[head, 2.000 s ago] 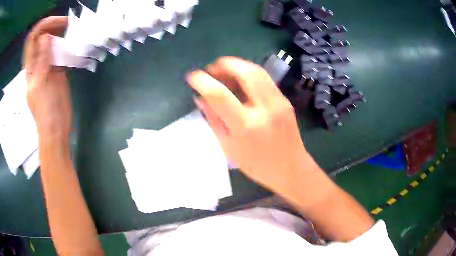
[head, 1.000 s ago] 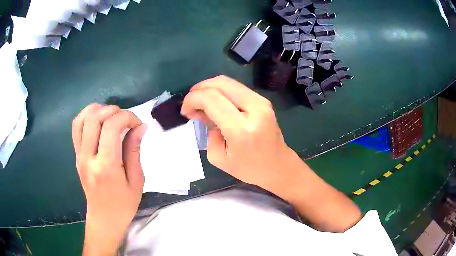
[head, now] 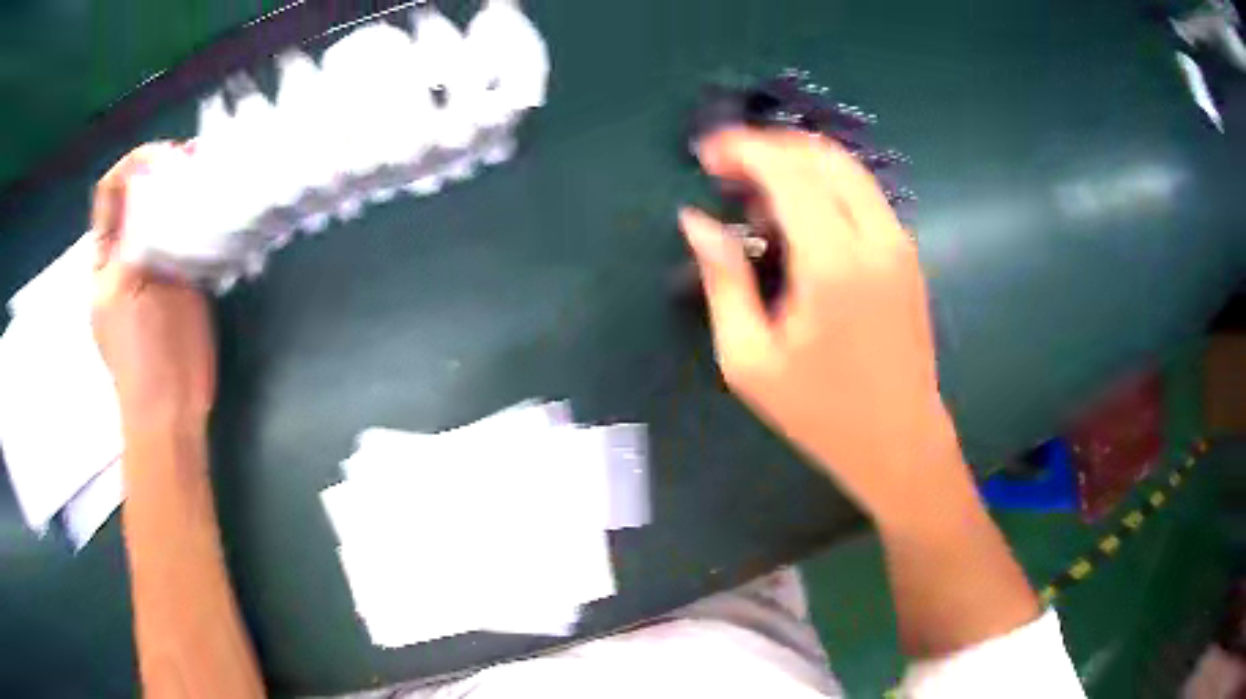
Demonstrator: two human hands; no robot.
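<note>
Bagged adapters (head: pixel 369 116) stand in a blurred, overlapping row of puffed white pouches at upper left. My left hand (head: pixel 153 294) is at the row's left end, its fingers curled behind the end pouch and partly hidden by it. My right hand (head: pixel 834 301) is over the black power adapters (head: pixel 847 123), thumb and forefinger apart. A shiny prong and dark shape show between its fingers; the palm side is hidden. A fanned stack of flat white bags (head: pixel 478 533) lies in front of me, a greyish flap (head: pixel 627 475) sticking out on its right.
More flat white bags (head: pixel 55 382) lie at the far left, partly behind my left forearm. The dark green bench (head: pixel 451 328) has a curved near edge. Beyond it at right are a blue item (head: pixel 1034 478), a red-brown basket (head: pixel 1123 444) and yellow-black floor tape (head: pixel 1120 533).
My left hand has moved from the stack up-left to the pouch row. My right hand has moved up-right to the loose adapters. The dark adapter is gone from over the stack.
</note>
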